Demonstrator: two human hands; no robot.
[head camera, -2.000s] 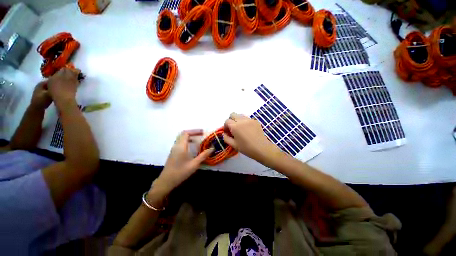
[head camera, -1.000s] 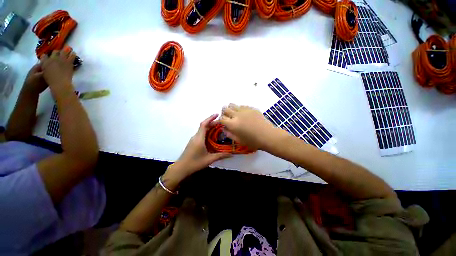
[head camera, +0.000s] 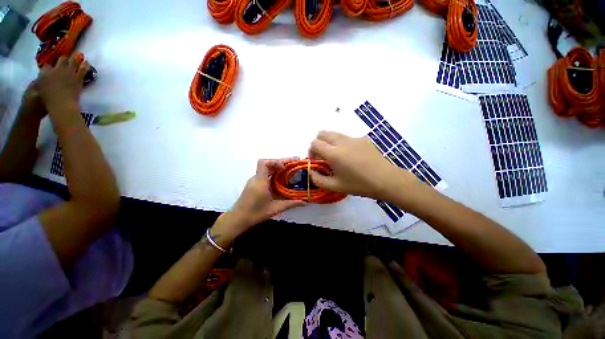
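An orange cord bundle (head camera: 292, 190) with black parts in its middle and a pale band across it lies at the table's front edge, between my hands. My left hand (head camera: 255, 196) grips its left end, thumb along the near side. My right hand (head camera: 345, 163) is at its right end, with fingertips on or in the coil; what they pinch is hidden. A label sheet (head camera: 398, 153) with black strips lies partly under my right forearm.
Another bundle (head camera: 213, 80) lies at left. More bundles (head camera: 313, 14) lie along the far side and at right (head camera: 576, 86). Label sheets (head camera: 514, 145) lie at right. A person's hands (head camera: 61, 83) hold a bundle at far left, near a yellow-green strip (head camera: 115, 118).
My left hand has closed around the bundle's left end. The bundle has turned to lie lengthwise left to right, and its band now shows. My right hand has moved slightly right.
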